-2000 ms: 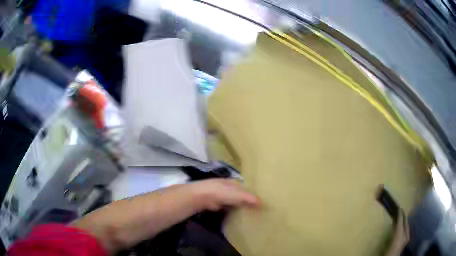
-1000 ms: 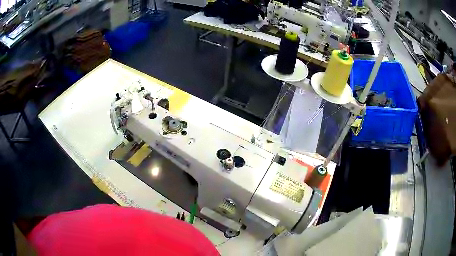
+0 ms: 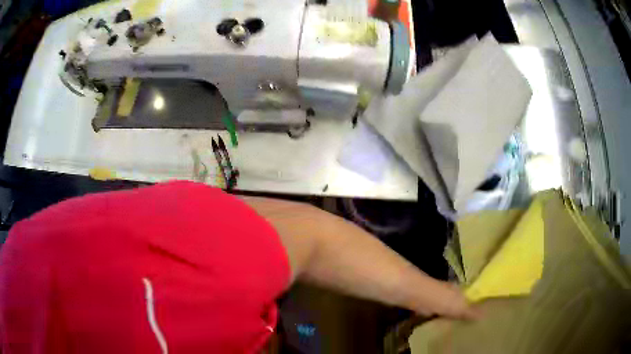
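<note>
Large tan panels [image 3: 508, 332] lie in the lower right of the head view, cut off by the picture's edge. A bright yellow side [image 3: 515, 266] shows at a fold. My left hand [image 3: 453, 303] reaches across from the red sleeve and grips the edge of a tan panel beside this fold; its fingers are blurred and partly hidden. My right hand is not in view.
A white sewing machine [image 3: 256, 55] stands on a white table [image 3: 55, 131] at upper left. Snips [image 3: 223, 160] lie near its front edge. Creased grey-beige sheets [image 3: 477, 117] lie above the tan panels, beside a shiny metal surface.
The view has swung down and right, so the machine now sits higher and further left. My left forearm and hand and the tan panels have come into view.
</note>
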